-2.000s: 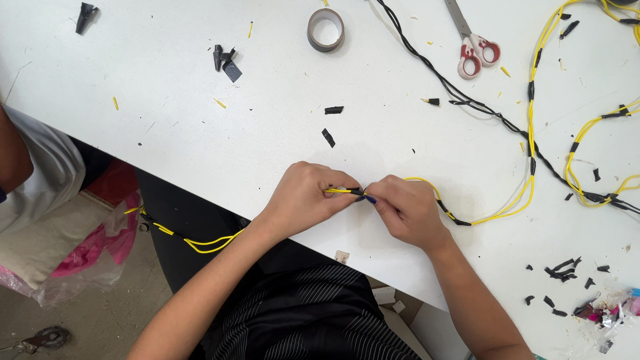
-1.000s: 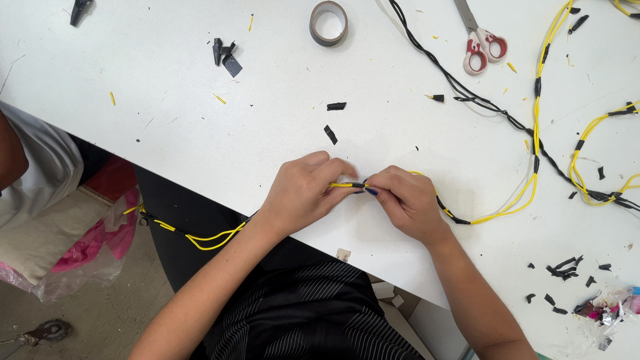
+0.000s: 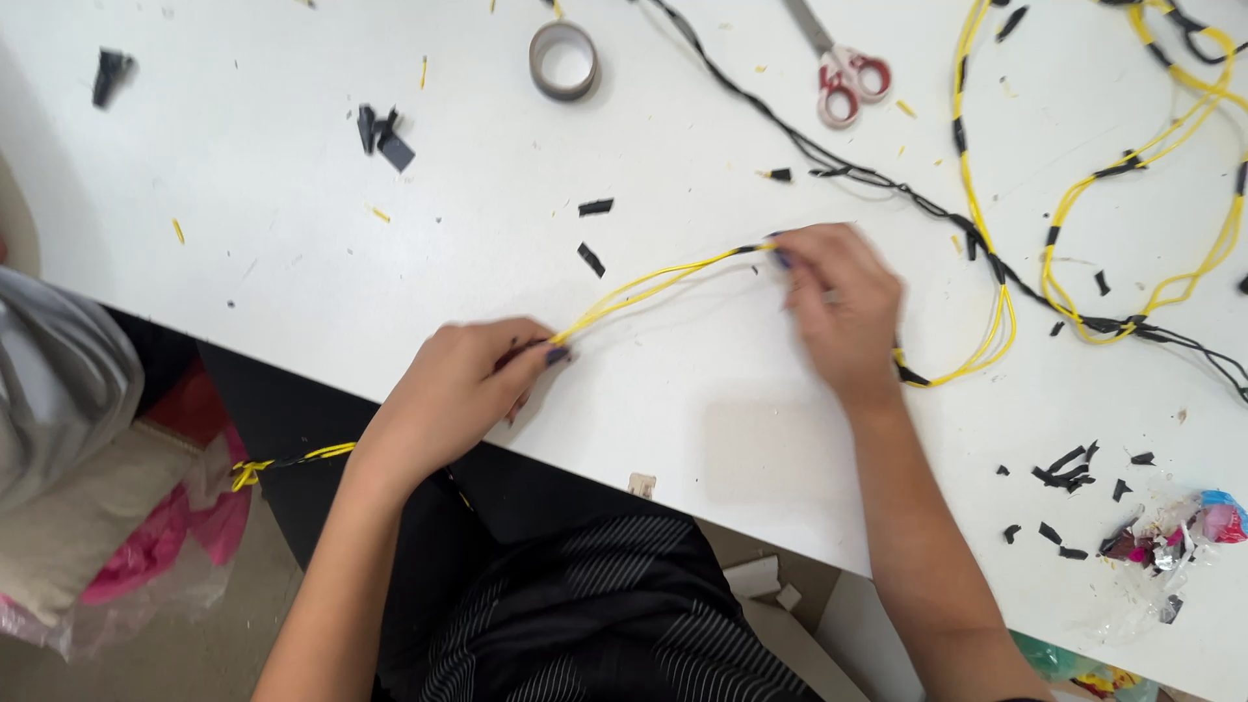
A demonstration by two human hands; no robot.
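Note:
Between my two hands a stretch of yellow wires [image 3: 643, 285] runs over the white table, with a black tape wrap close to the right fingers. My left hand [image 3: 468, 390] pinches the wires between thumb and fingers near the table's front edge. The fingertips of my right hand [image 3: 843, 302] grip the same bundle farther right. Past the right hand the yellow wires loop on, banded with black tape, and meet a twisted black cable [image 3: 907, 190]. Beyond the left hand, the bundle's tail [image 3: 312, 454] hangs over the dark area below the edge.
A roll of tape [image 3: 564, 60] and red-and-white scissors [image 3: 840, 83] lie at the back. Black tape scraps [image 3: 1068, 470] and yellow bits are scattered about. Crumpled plastic wrappers [image 3: 1165, 546] lie at the right. A person's grey garment [image 3: 58, 380] shows at the left edge.
My hands were close together at a black-taped spot on the wires. Now they are apart, the left lower and farther left, the right farther right, with yellow wires stretched between them.

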